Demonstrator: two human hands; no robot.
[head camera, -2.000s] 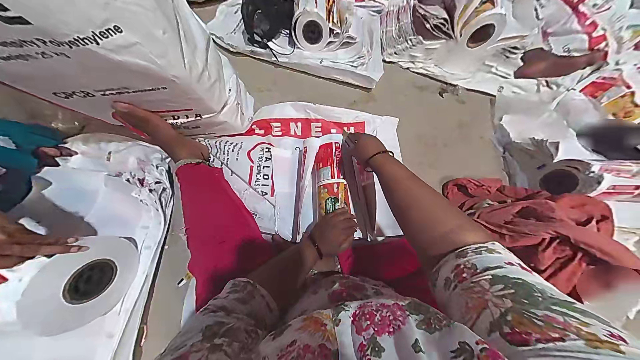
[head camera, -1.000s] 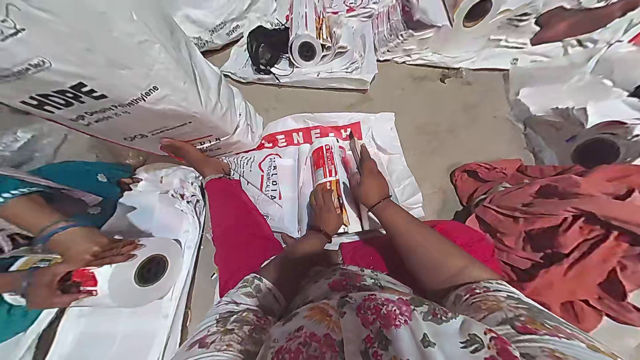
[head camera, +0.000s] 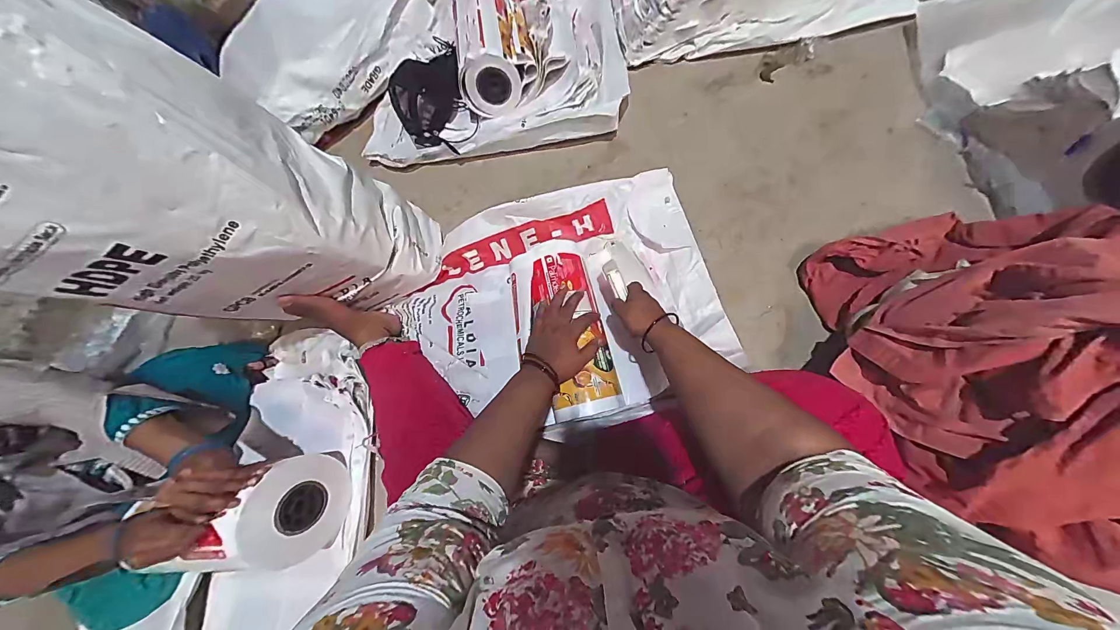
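A printed red and yellow plastic packaging film (head camera: 591, 385) lies between my knees on a white plastic sack (head camera: 682, 254). My left hand (head camera: 563, 337) rests on the film with its fingers spread and holds nothing. My right hand (head camera: 639, 313) is just to its right, its fingers closed on a slim, pale, flat object (head camera: 615, 278) whose kind I cannot tell. The fingertips of my right hand are partly hidden from view.
A tall white sack (head camera: 192, 166) stands at the left. Below it, a co-worker's hands touch a film roll (head camera: 332, 499). Another roll (head camera: 490, 86) and a black bundle (head camera: 424, 96) lie ahead. Reddish cloth (head camera: 989, 350) is heaped at the right.
My left hand, which was curled at the near part of the printed piece, now lies flat on it. The co-worker's hands remain at their roll. The view has shifted.
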